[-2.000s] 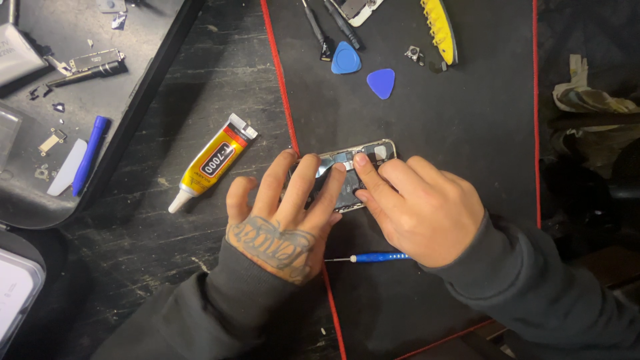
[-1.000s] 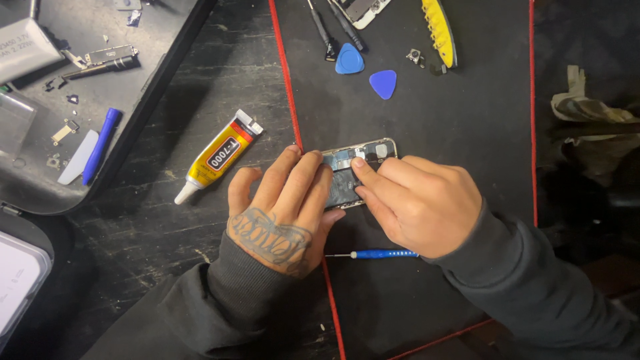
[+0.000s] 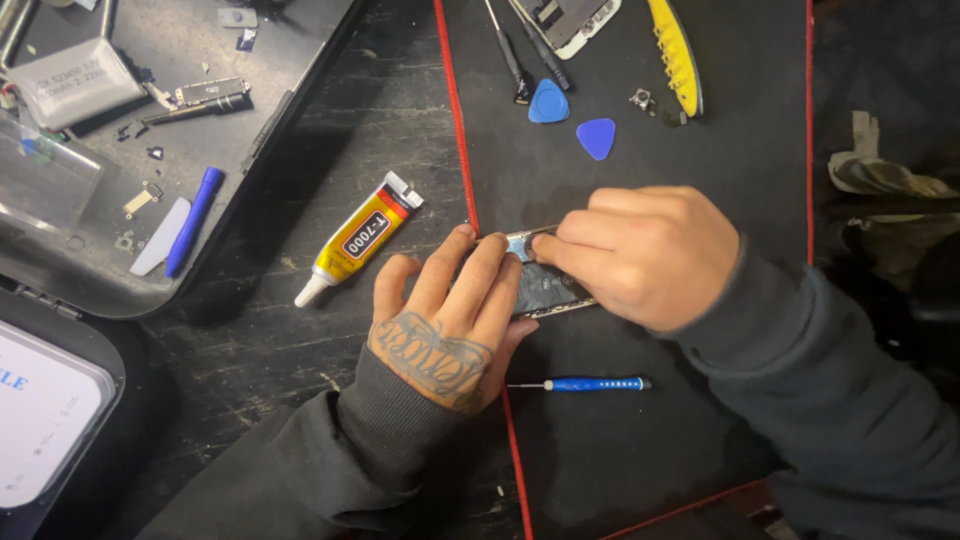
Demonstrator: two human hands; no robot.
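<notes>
An opened smartphone body (image 3: 546,289) lies on the black mat's left side, with its dark battery and part of its circuit board showing. My left hand (image 3: 450,322) grips the phone's left part, fingers across its upper side and thumb at the lower edge. The fingertips of my right hand (image 3: 637,255) are pinched together over the board near the top edge; whether a small part is between them is hidden. A blue precision screwdriver (image 3: 596,384) lies below the phone. Left of my left hand is a yellow tube of T-7000 glue (image 3: 360,238).
Two blue opening picks (image 3: 550,102) (image 3: 596,139), dark screwdrivers (image 3: 546,56), a phone screen part (image 3: 574,22), small metal parts (image 3: 643,100) and a yellow-handled tool (image 3: 679,60) lie beyond the phone. An open black case (image 3: 225,217) at left holds batteries, a blue pry tool (image 3: 193,223) and loose parts.
My right hand has shifted slightly left along the phone, and its fingers have drawn together over the board. My left hand stays on the phone.
</notes>
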